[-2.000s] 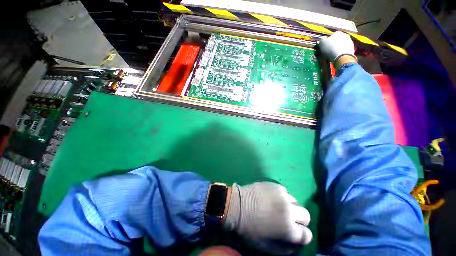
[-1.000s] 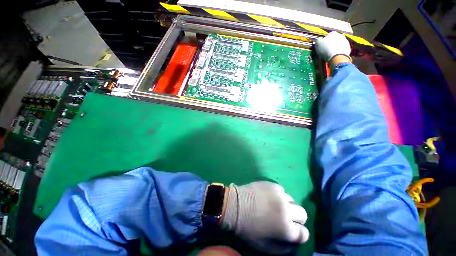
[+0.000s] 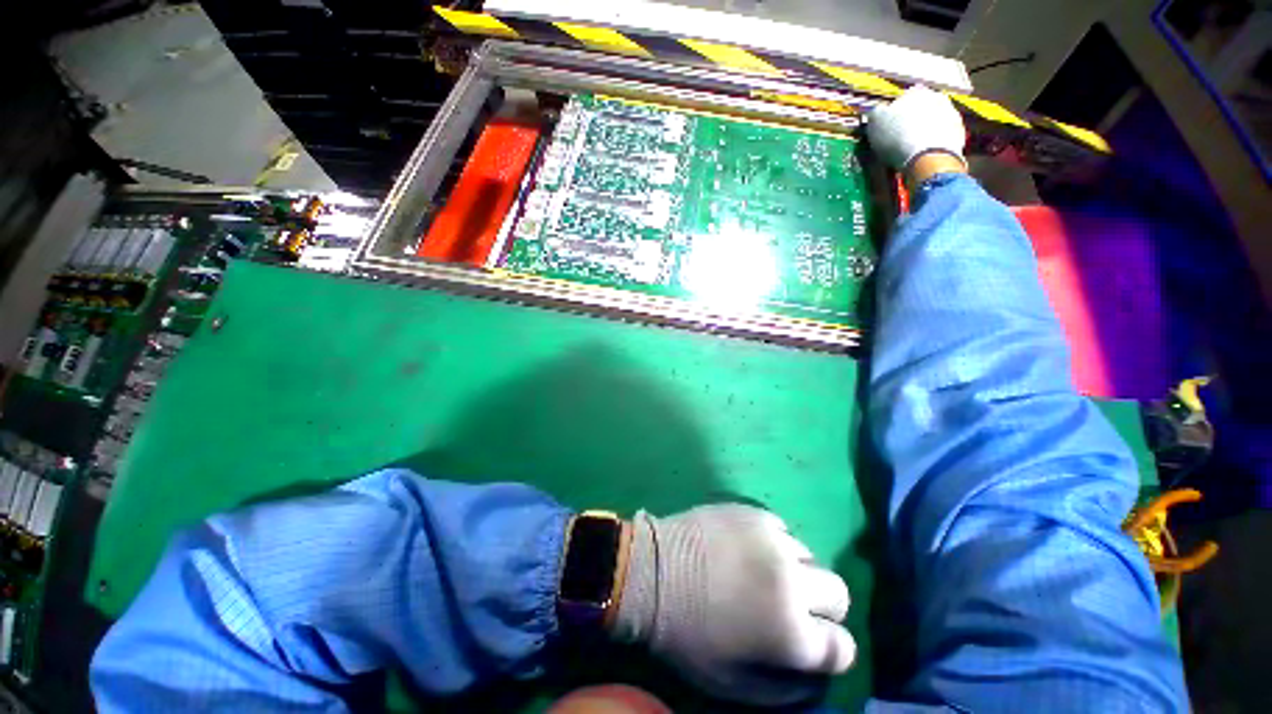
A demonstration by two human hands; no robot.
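Observation:
A green circuit board (image 3: pixel 753 181) with pale rows of component outlines lies in the metal carrier frame (image 3: pixel 614 310), which sits beyond the green work mat (image 3: pixel 335 377). My right hand (image 3: pixel 917 128), in a white-grey glove, rests at the frame's far right corner; its fingertips are hidden, so its grip cannot be told. My left hand (image 3: pixel 746 593), gloved, rests low over the near part of the mat with its fingers curled together. Nothing shows in it, but its underside is hidden. A bright glare covers part of the board.
Populated boards (image 3: pixel 119 251) lie at the left. A yellow-black striped rail (image 3: pixel 725 56) runs behind the frame. A red surface (image 3: pixel 481 188) shows inside the frame's left part. Yellow-orange side cutters (image 3: pixel 1169 533) lie at the right mat edge, near a dark tool or bar (image 3: pixel 1179 433).
The whole view has shifted slightly, so the frame and both arms appear a little further left. Both hands keep the same pose and place relative to the frame and mat.

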